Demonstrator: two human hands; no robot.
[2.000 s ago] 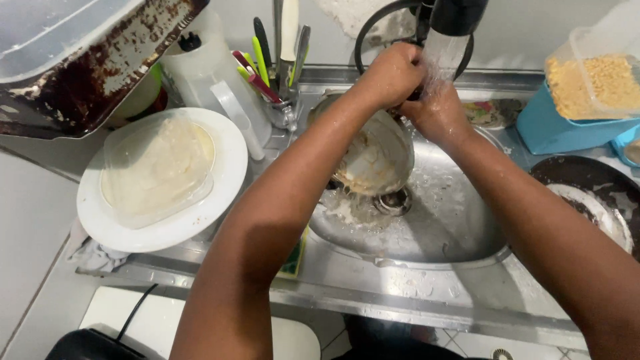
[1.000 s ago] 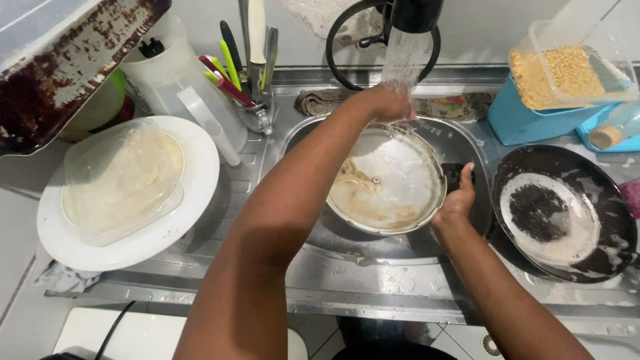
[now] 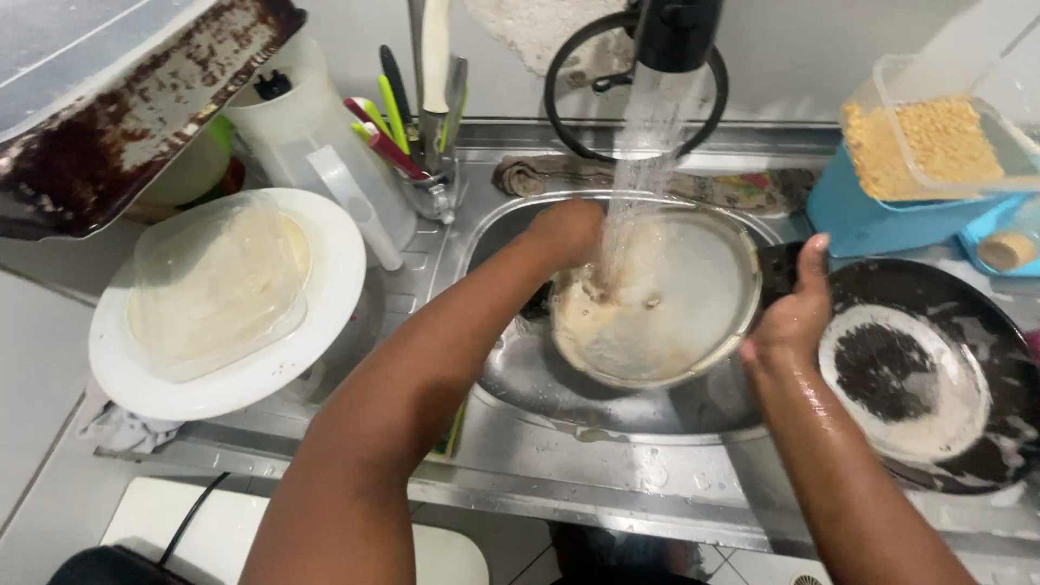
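Observation:
A round metal pan (image 3: 691, 309) with murky water in it is held over the steel sink basin (image 3: 569, 406), under water running from a black faucet (image 3: 678, 41). My right hand (image 3: 792, 313) grips the pan's black handle (image 3: 780, 268), thumb up. At the pan's far left rim is my left hand (image 3: 573, 231); its fingers are hidden behind the wrist and the stream, so its hold cannot be made out.
Right of the basin lies a black frying pan (image 3: 999, 357) with suds, below a blue container (image 3: 861, 211). On the left are a white plate (image 3: 337, 325) under a clear plastic container (image 3: 219, 301), a plastic pitcher (image 3: 301, 130), a utensil holder (image 3: 439, 195) and a stained baking pan (image 3: 138, 122).
Two seconds ago the pan was tilted steeply, with both hands near the faucet. My right hand has since come down to the right, onto the handle. The pan lies flatter and has moved under the stream.

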